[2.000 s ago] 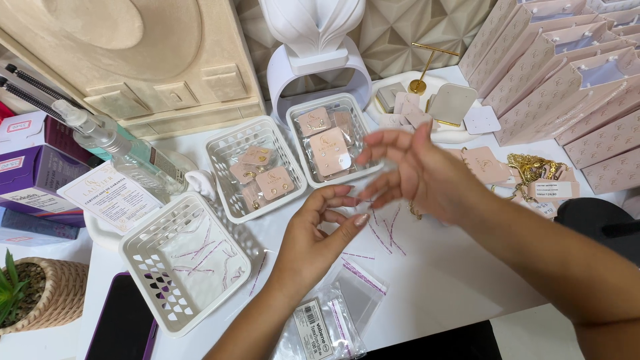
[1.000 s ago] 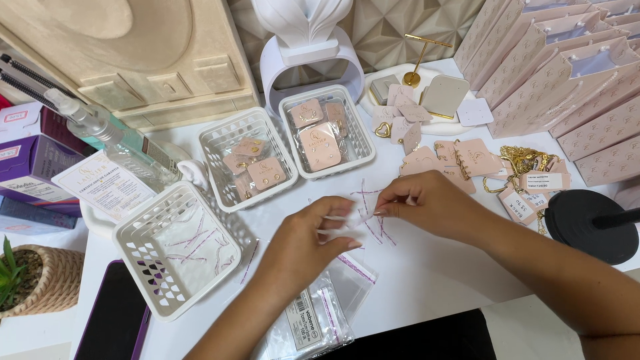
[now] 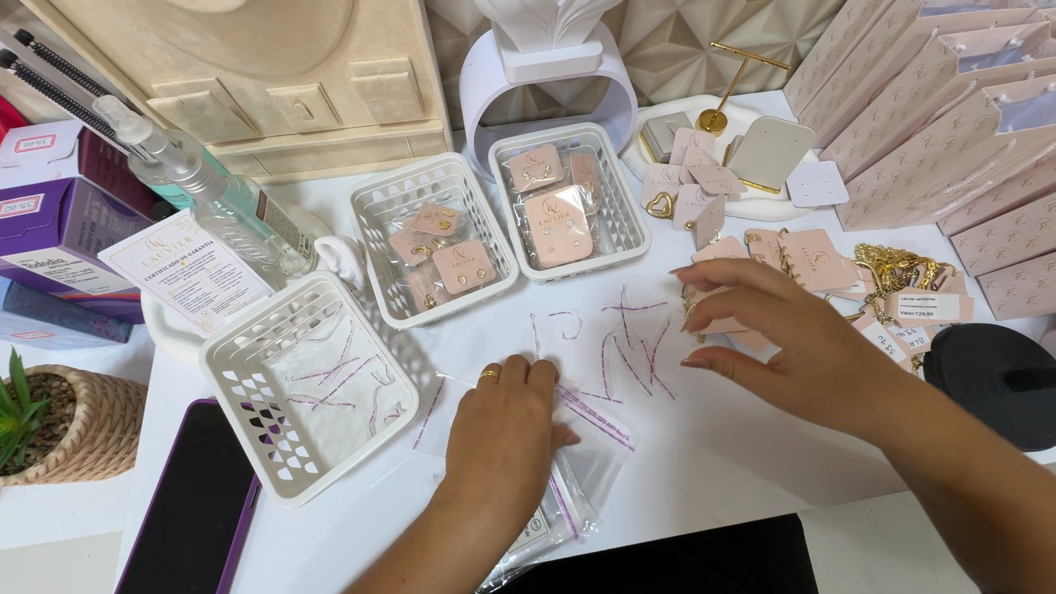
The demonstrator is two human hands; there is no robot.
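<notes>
My left hand (image 3: 505, 437) rests palm down on clear plastic bags (image 3: 606, 450) with purple-dashed strips; whether its fingers grip one is hidden. Raised over the table, my right hand (image 3: 767, 346) has its fingers apart and nothing between them. Loose peeled strips with purple dashes (image 3: 652, 355) lie between the hands and the baskets. Pink earring cards with gold jewelry (image 3: 730, 256) lie just beyond my right fingers. Bagged earring cards (image 3: 558, 224) fill part of the right white basket (image 3: 606, 261), and more (image 3: 464, 266) are in the middle basket (image 3: 388, 301). The left basket (image 3: 301, 488) holds loose strips.
A phone (image 3: 194, 503) and a potted plant (image 3: 16, 404) are at the left, below spray bottles (image 3: 247, 219) and boxes (image 3: 66, 206). Pink paper bags (image 3: 932, 140) stand at the back right, above gold chains (image 3: 887, 272) and a black round stand (image 3: 994, 384).
My hands were close together over the strips a second ago. Now my left hand is down on the plastic bags and my right hand is apart from it with its fingers spread.
</notes>
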